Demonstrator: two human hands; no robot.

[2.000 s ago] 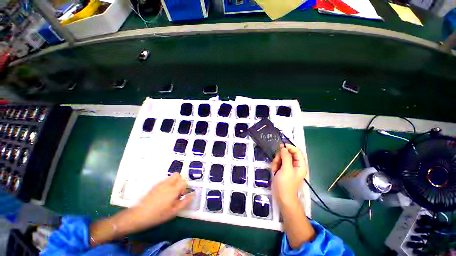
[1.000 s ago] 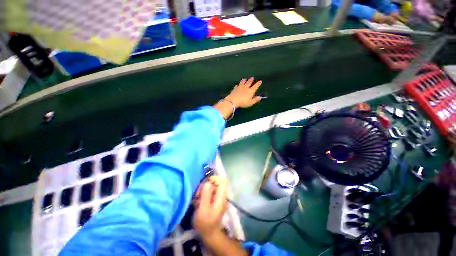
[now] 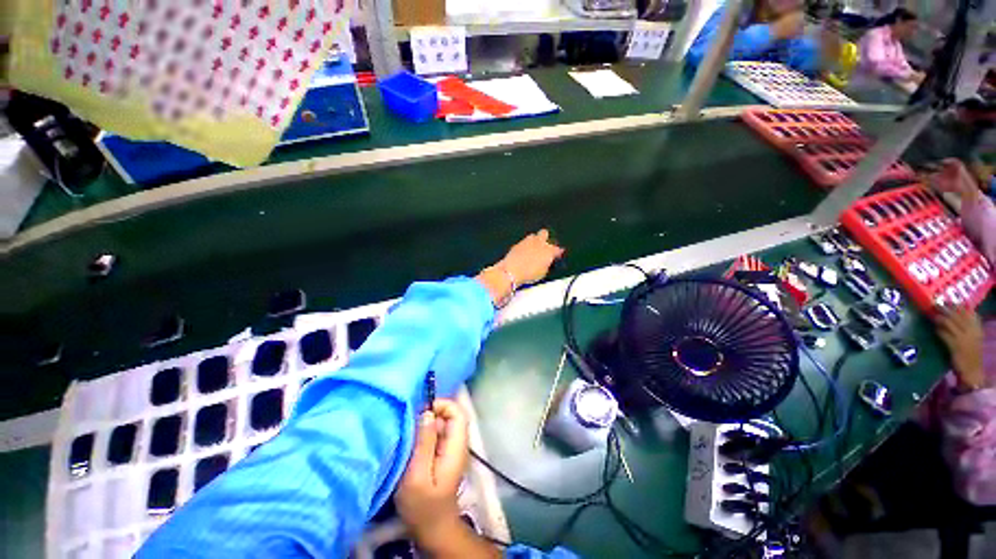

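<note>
My left hand [image 3: 530,260] reaches across to the near edge of the dark-green conveyor belt [image 3: 655,202], fingers bent down; whether it holds anything is unclear. Its blue sleeve covers much of the white blister tray [image 3: 66,491]. Black square watch units [image 3: 268,408] sit in several tray pockets; some left pockets are empty. My right hand [image 3: 437,453] is over the tray's right side, fingers closed on the cabled black box [image 3: 430,390]. Only a dark end of the box shows; the sleeve hides the rest.
A fan [image 3: 699,352], silver-topped bottle [image 3: 590,409], cables and power strip [image 3: 726,480] stand right of the tray. Single units [image 3: 287,302] lie on the belt at left. Loose silvery parts [image 3: 857,295], red trays [image 3: 923,246] and another person's hand [image 3: 961,344] are at far right.
The view has swung right. My left hand has gone from the tray to the belt, then drawn back toward the belt's near edge. My right hand stays by the tray's right side.
</note>
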